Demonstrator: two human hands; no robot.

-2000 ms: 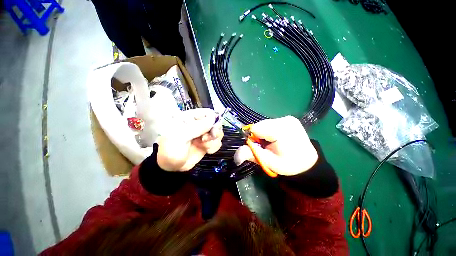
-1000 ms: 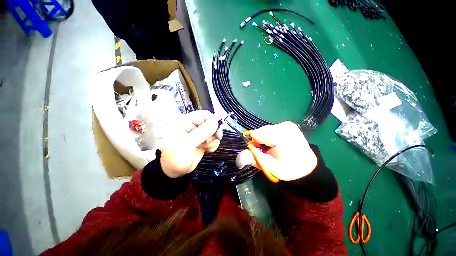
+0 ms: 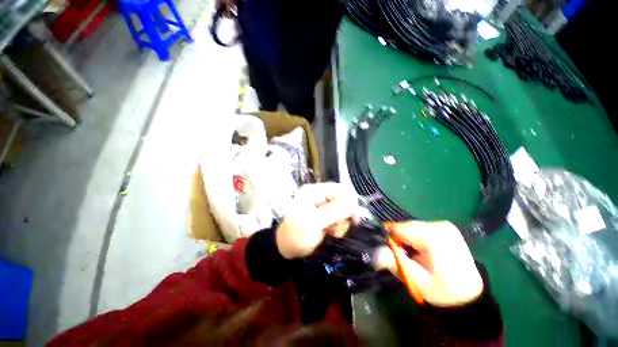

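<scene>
My right hand [image 3: 440, 261] holds scissors [image 3: 405, 264] by their orange handles, low in the middle of the view. Their blades are blurred and point toward my left hand. My left hand [image 3: 315, 220] is beside them on the left, with fingers pinched at a pale cable end [image 3: 369, 202]; the tip is too blurred to make out. A bundle of black cables [image 3: 349, 261] lies under and between both hands at the table edge. A curved bundle of black cables [image 3: 498, 179] with silvery tips lies on the green mat beyond.
An open cardboard box [image 3: 200, 217] with white bags stands left of the table. A clear bag of small parts [image 3: 569, 230] lies at right. More cable coils [image 3: 420, 30] lie at the far side. A person in dark clothing [image 3: 288, 51] stands ahead. A blue stool [image 3: 154, 27] is far left.
The view has swung left and up, so table things sit further right and lower, and the far coils show. The spare scissors have left the picture. Both hands keep their holds.
</scene>
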